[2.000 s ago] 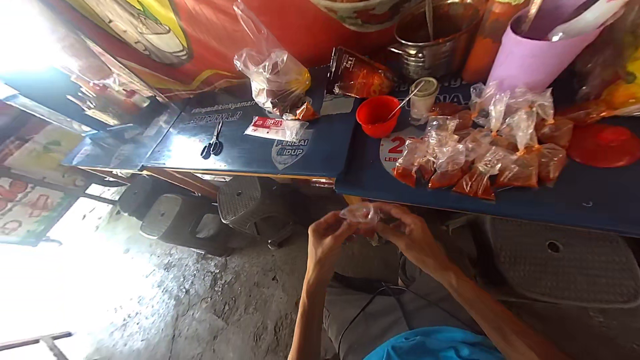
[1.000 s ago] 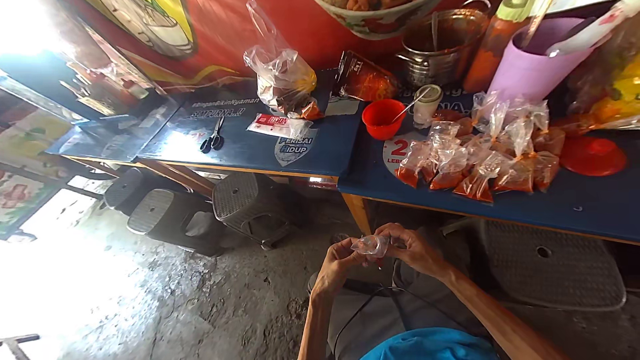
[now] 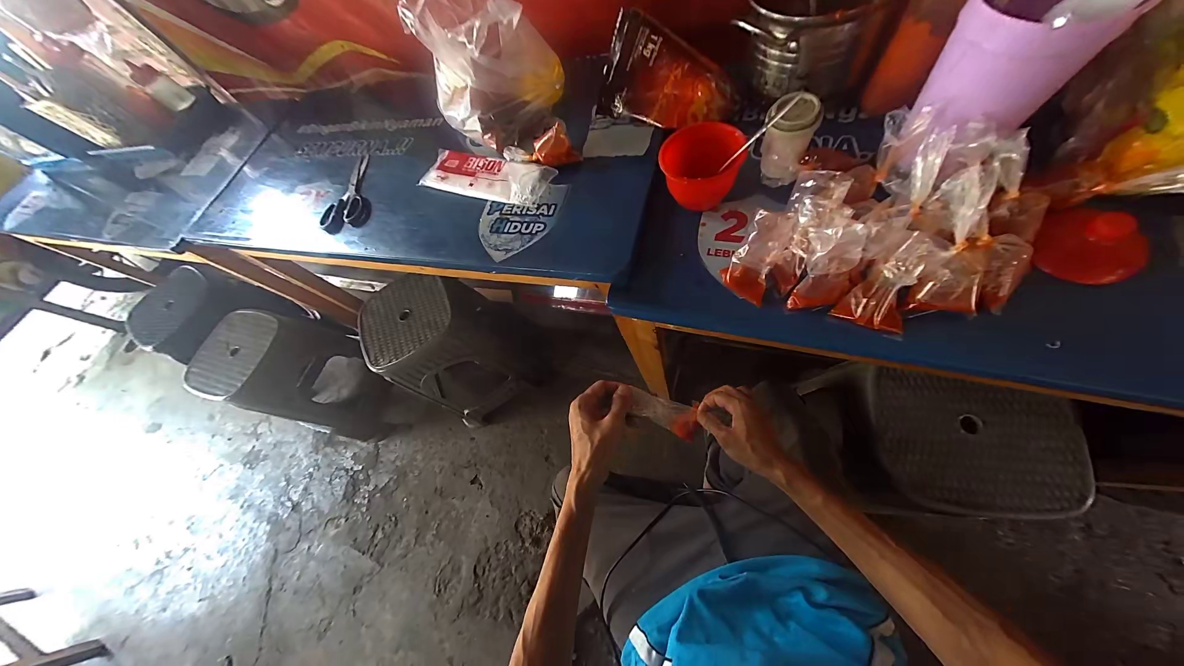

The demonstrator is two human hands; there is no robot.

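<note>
A small clear plastic bag with red sauce at one end (image 3: pixel 683 425) is stretched between my hands, over my lap. My left hand (image 3: pixel 599 416) pinches its empty end. At the sauce end, the fingertips of my right hand (image 3: pixel 737 424) grip the plastic. Beyond my hands, several sauce-filled plastic bags (image 3: pixel 888 245) lie heaped on the blue table. Left of the heap are a red plastic bowl (image 3: pixel 696 178) with a spoon in it and a small glass jar (image 3: pixel 791 139). A red lid (image 3: pixel 1093 248) lies to the right.
Scissors (image 3: pixel 347 205), a packet of plastic bags (image 3: pixel 486 176) and a filled carrier bag (image 3: pixel 490 79) rest on the left table. Behind stand a metal pot (image 3: pixel 805 46) and a purple container (image 3: pixel 990 69). Plastic stools (image 3: pixel 407 319) are below the table edge (image 3: pixel 518 274).
My hands, close together around the small bag before, have moved apart, and the bag is now drawn out between them. The view has shifted, bringing the tables closer.
</note>
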